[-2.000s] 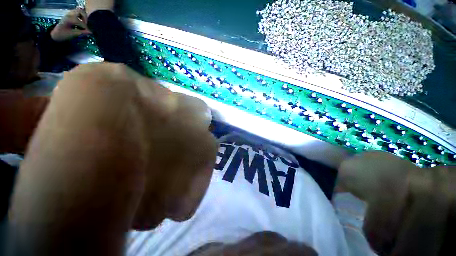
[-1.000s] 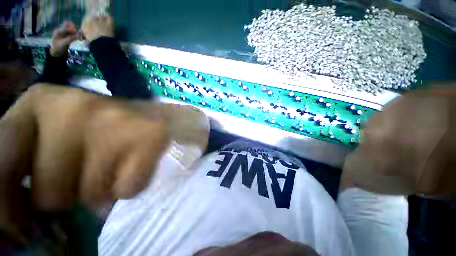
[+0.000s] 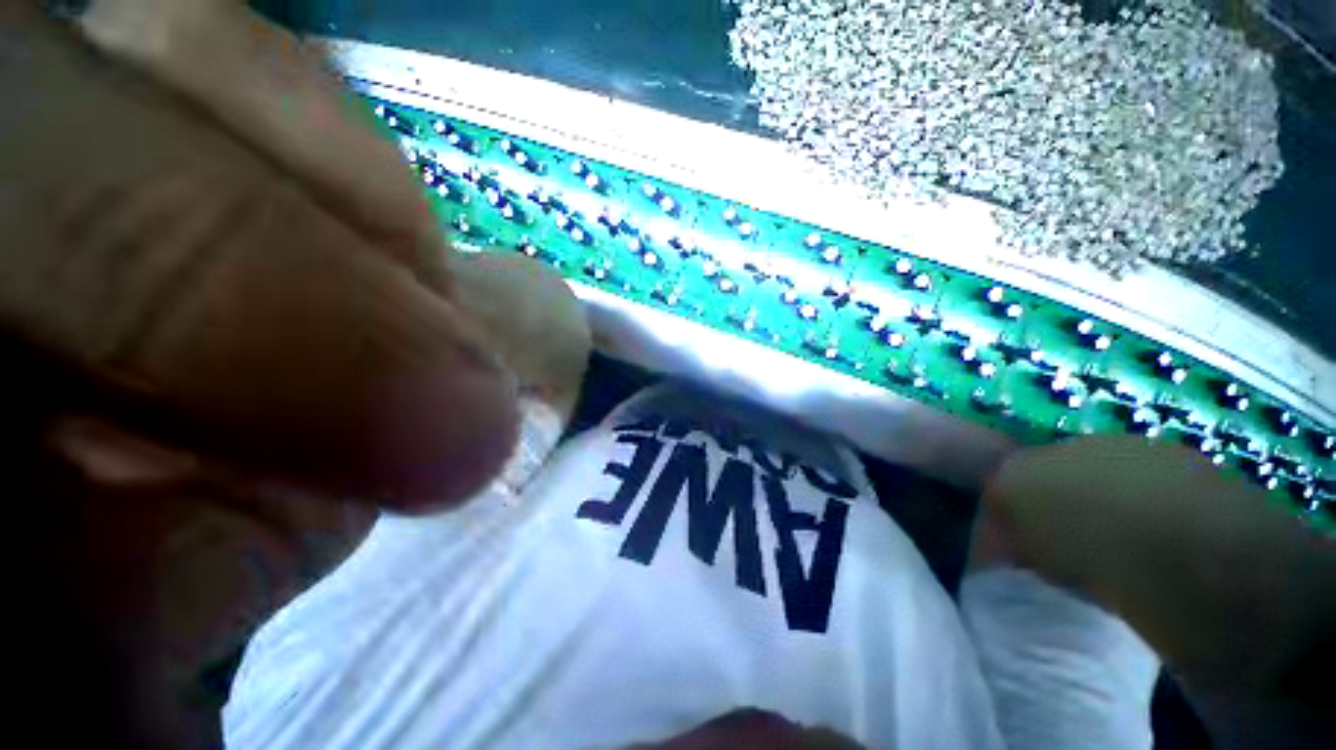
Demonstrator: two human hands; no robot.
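Observation:
My left hand (image 3: 366, 381) is very large and close to the camera on the left, blurred and dark, with its fingers bent. I cannot tell whether it holds anything. A blurred skin-toned shape (image 3: 1172, 557) is at the right edge; I cannot make out my right hand in it. Green circuit boards (image 3: 791, 293) with rows of dark upright parts with pale tops run diagonally between the rails. A large heap of cream-white loose parts (image 3: 1011, 132) lies beyond them.
The far white rail (image 3: 645, 132) and near rail (image 3: 733, 359) bound the boards. The dark green surface (image 3: 586, 52) lies beyond. My white shirt with black letters (image 3: 645, 630) fills the lower middle. A bare knee (image 3: 535, 315) shows beside my left hand.
My left hand has come nearer the camera and hides the other person's arms at the upper left. The large blurred shape over the boards' right end has moved away. The view has shifted slightly.

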